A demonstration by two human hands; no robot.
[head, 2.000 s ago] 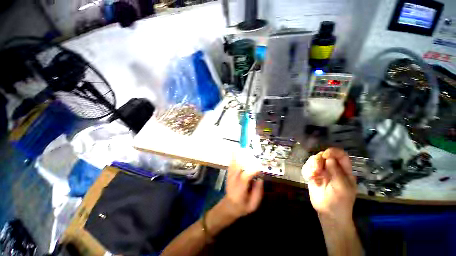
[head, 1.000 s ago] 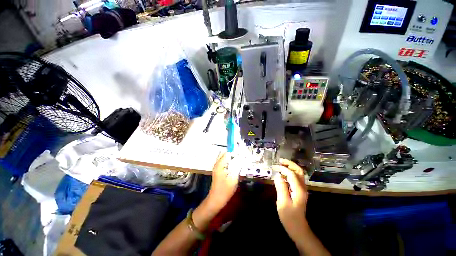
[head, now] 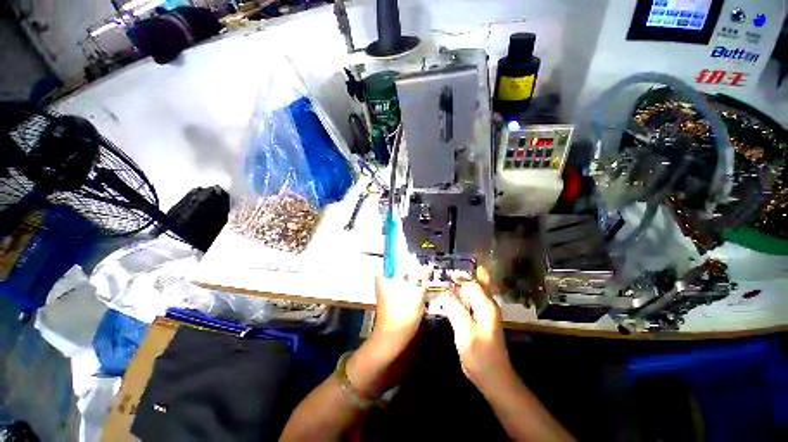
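The grey button sewing machine head point(head: 442, 129) stands at the centre, with a yellow warning triangle low on its front. My left hand point(head: 400, 304) is at the table edge, under the left side of the head. My right hand point(head: 471, 315) is beside it, at the small metal parts point(head: 449, 274) under the head. The glare there is strong, and I cannot tell whether either hand holds anything. A turquoise tool point(head: 390, 246) stands upright just above my left hand. No cloth is clearly visible between the hands.
A bag of copper buttons point(head: 278, 220) lies left on the table point(head: 259, 276). Dark folded pieces point(head: 212, 384) lie on cardboard at lower left. A black fan point(head: 73, 173) is far left. The control panel point(head: 536, 148), feeder arm point(head: 674, 293) and green-rimmed bowl point(head: 760, 240) are right.
My right hand has moved left to the metal parts under the head, close to my left hand. My left hand has moved up to the table edge. The camera view has shifted.
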